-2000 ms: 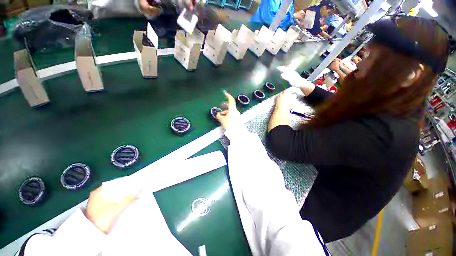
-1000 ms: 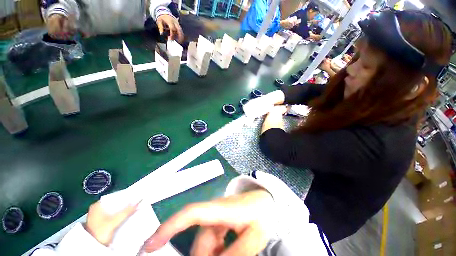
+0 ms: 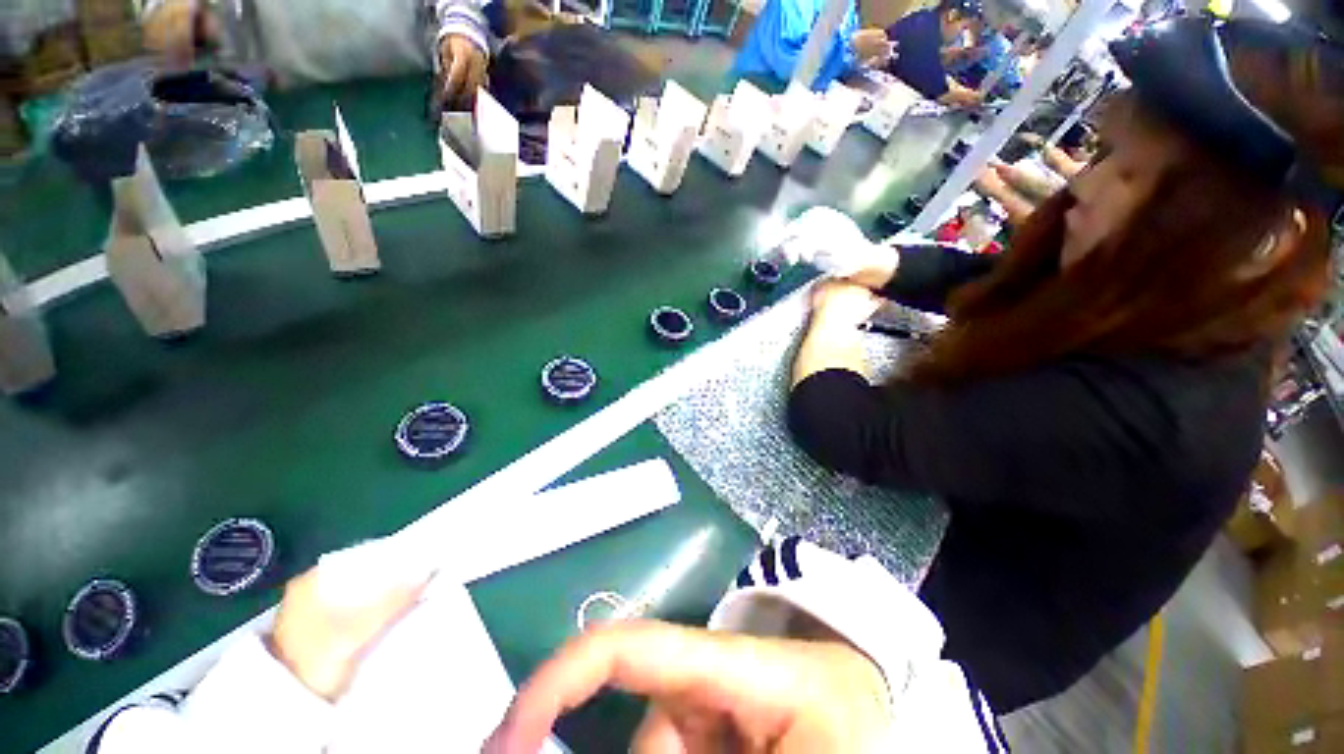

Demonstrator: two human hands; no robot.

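My left hand (image 3: 347, 611) is at the lower left, closed on a glossy white label strip (image 3: 575, 519) that runs right over the green bench. White sheets (image 3: 435, 685) lie below this hand. My right hand (image 3: 708, 685) is at the bottom centre with its fingers bent toward the sheets; its fingertips are cut off or blurred, so I cannot tell whether they hold anything. Several round black discs with pale rims stand spaced along the green belt; one disc (image 3: 434, 432) lies beyond the strip, another (image 3: 235, 555) beyond my left hand.
A pale ring (image 3: 602, 611) lies on the green surface. Open cartons (image 3: 481, 165) stand in a row on the far side, near a dark plastic bag (image 3: 162, 125). A person in black (image 3: 1061, 427) sits close at right behind silvery padding (image 3: 803, 442). A metal rail (image 3: 590, 435) edges the belt.
My right hand has come back from a disc on the belt to the sheets beside my left hand. The nearer discs have shifted left in view. The neighbour's hand with white material has moved.
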